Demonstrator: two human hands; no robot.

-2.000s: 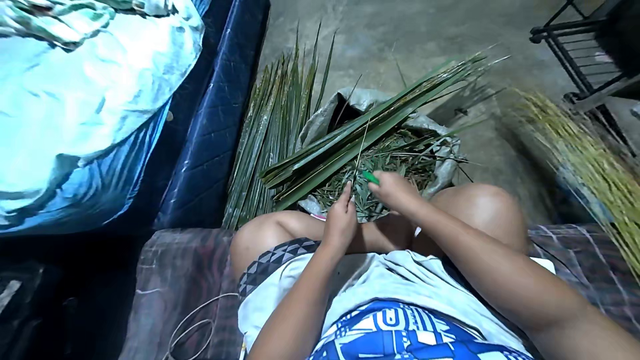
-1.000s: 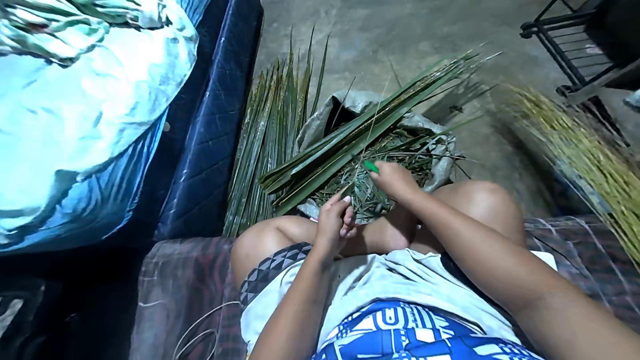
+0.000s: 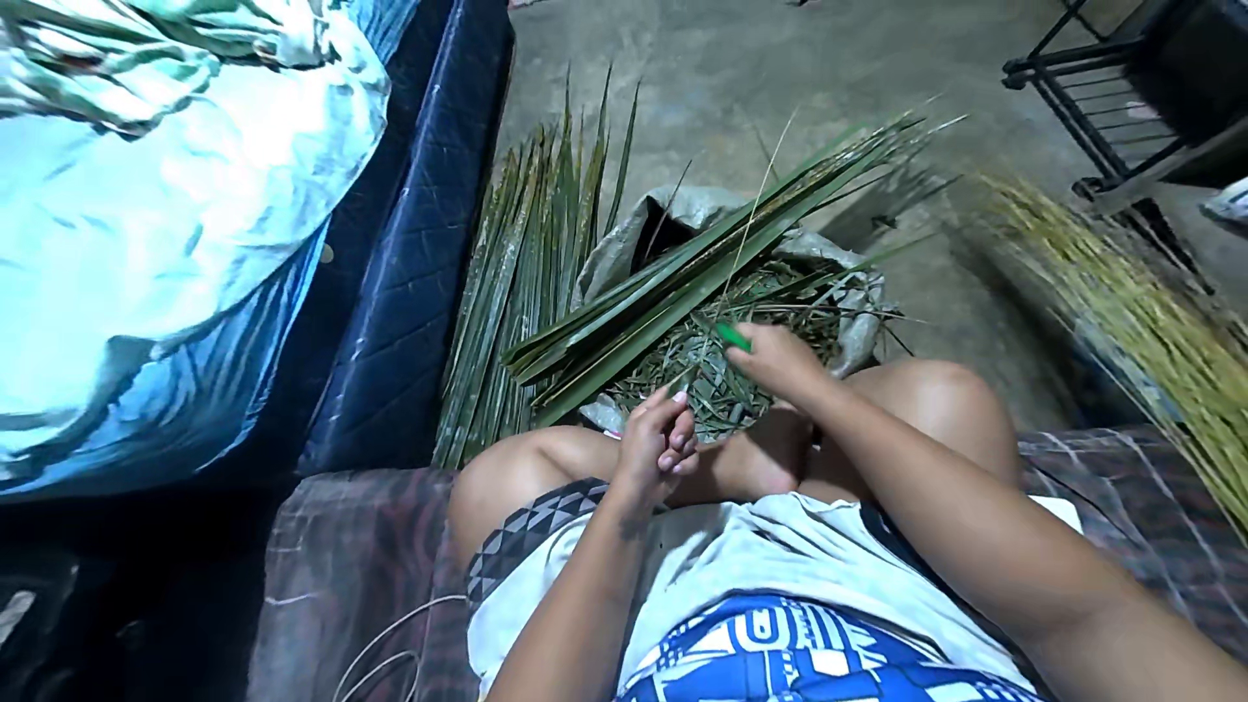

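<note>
My right hand (image 3: 777,361) is closed around the green handle of a small tool (image 3: 732,337), probably a knife; its blade is hard to make out. Lower and to the left, my left hand (image 3: 662,439) pinches the end of a thin leaf strip or rib between thumb and fingers. A thin pale rib (image 3: 755,210) rises from near the tool. Just beyond both hands, an open woven sack (image 3: 858,322) holds green leaf shavings (image 3: 717,375). Long green palm leaflets (image 3: 673,283) lie in a bundle across the sack.
More palm leaflets (image 3: 517,283) lie left of the sack, beside a dark blue mattress (image 3: 400,263) with a light blue sheet (image 3: 185,244). At right are a bundle of thin yellowish ribs (image 3: 1131,322) and a black metal rack (image 3: 1102,107). A loose cord (image 3: 390,629) lies at lower left.
My left hand has moved down and away from my right hand, so the gap between them is wider than two seconds ago. The green handle stays in my right hand.
</note>
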